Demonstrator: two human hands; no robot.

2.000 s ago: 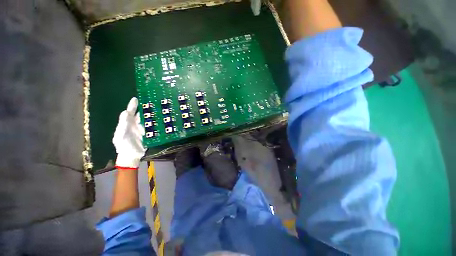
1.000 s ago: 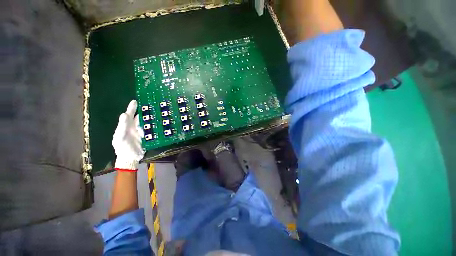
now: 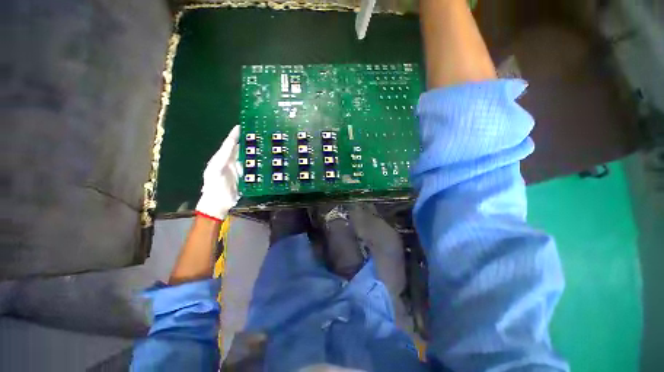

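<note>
A large green circuit board (image 3: pixel 327 109) lies flat on the dark green booth mat (image 3: pixel 200 87), its rows of dark square parts at the near left. My left hand (image 3: pixel 223 178), in a white glove with a red cuff edge, holds the board's left edge near its front corner; its fingertips are partly hidden. A pale nozzle tip (image 3: pixel 365 19) comes in from the top edge, above and behind the board. My right forearm reaches up over the board's right side and hides that end. My right hand is cut off by the top edge.
Grey booth wall (image 3: pixel 80 131) stands at the left, with chipped pale edging along the mat. A brown flap (image 3: pixel 575 109) is at the right. Beyond it is a bright green bench (image 3: pixel 590 254) with a small black object (image 3: pixel 595 172). Yellow-black tape marks the floor below.
The view has shifted, so the booth and board sit further right and straighter in the picture. The nozzle tip shows more and further left relative to my right forearm. My left hand stays at the board's left edge.
</note>
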